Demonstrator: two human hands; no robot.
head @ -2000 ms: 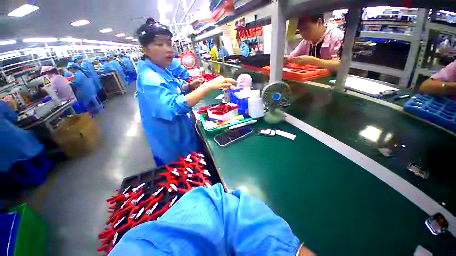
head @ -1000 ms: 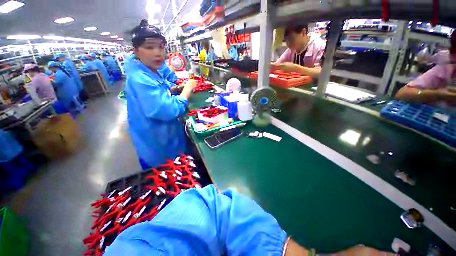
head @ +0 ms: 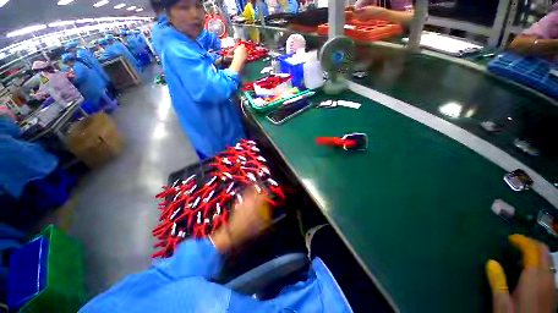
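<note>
My left hand [head: 248, 220], blurred, is over the near edge of the black tray [head: 181, 173] covered with red clamps [head: 205, 198]; whether it holds anything cannot be told. My right hand [head: 527, 282] is at the lower right, cut off by the picture's edges, with yellow finger cots on, finger and thumb apart and nothing visible between them. A red clamp [head: 330, 141] lies on the green mat [head: 391, 202] with its tip at a black unit [head: 355, 142]. An open watch case [head: 518, 180] lies by the white strip. Another case [head: 548, 221] is at the right edge.
A small pale piece [head: 503, 209] lies near my right hand. A phone [head: 290, 110], green basket [head: 272, 101], white bottle [head: 312, 70] and fan [head: 337, 59] stand at the back left. A worker in blue [head: 199, 79] stands beyond the clamp tray. A blue tray [head: 526, 73] is opposite.
My left hand has moved from the right side of the mat to the clamp tray. A clamp with a black unit now shows on the mat. My right hand has come into view.
</note>
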